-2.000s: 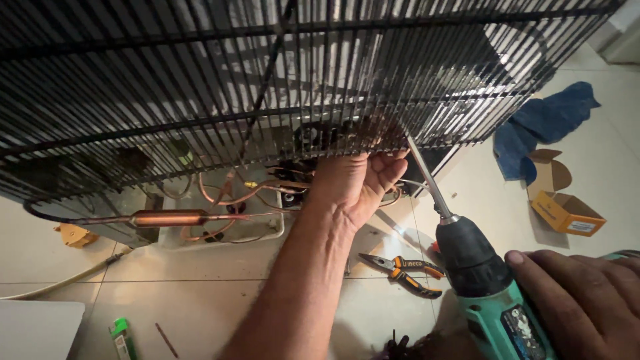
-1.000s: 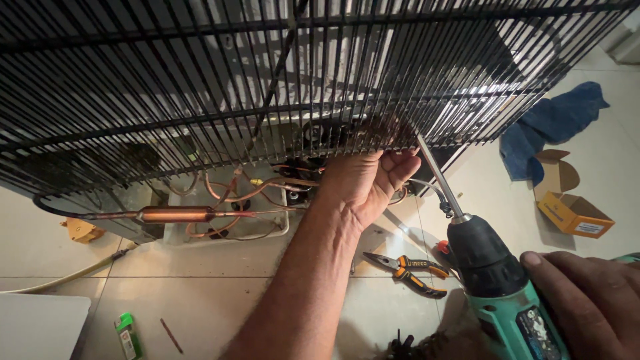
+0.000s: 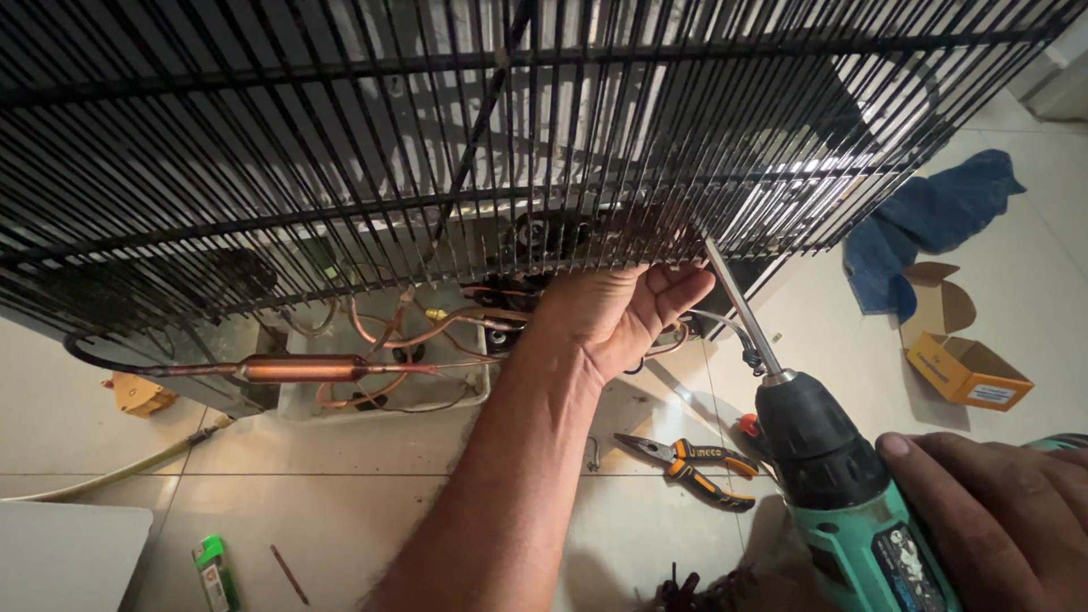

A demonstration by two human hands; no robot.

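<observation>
My right hand (image 3: 986,501) is wrapped round a green and black cordless drill (image 3: 858,510). The drill's long steel bit (image 3: 744,306) slants up and left, its tip at the lower edge of a black wire condenser grille (image 3: 476,195) on a refrigerator's back. My left hand (image 3: 625,314) reaches palm up under the grille, beside the bit's tip; its fingertips are partly behind the wires, and what they touch is hidden. Left of that wrist, bent copper tubes (image 3: 391,336) and a copper filter drier (image 3: 302,368) lie over a pale plastic tray (image 3: 382,408).
Long-nose pliers (image 3: 680,459) with orange and black handles lie on the tiled floor, near a green lighter (image 3: 215,574) and a thin copper piece (image 3: 289,574). A blue cloth (image 3: 926,225) and an open orange carton (image 3: 969,365) are at the right. A hose (image 3: 127,469) runs along the left.
Both hands have stayed in about the same place, with the drill bit still at the grille's lower edge. The view has shifted slightly.
</observation>
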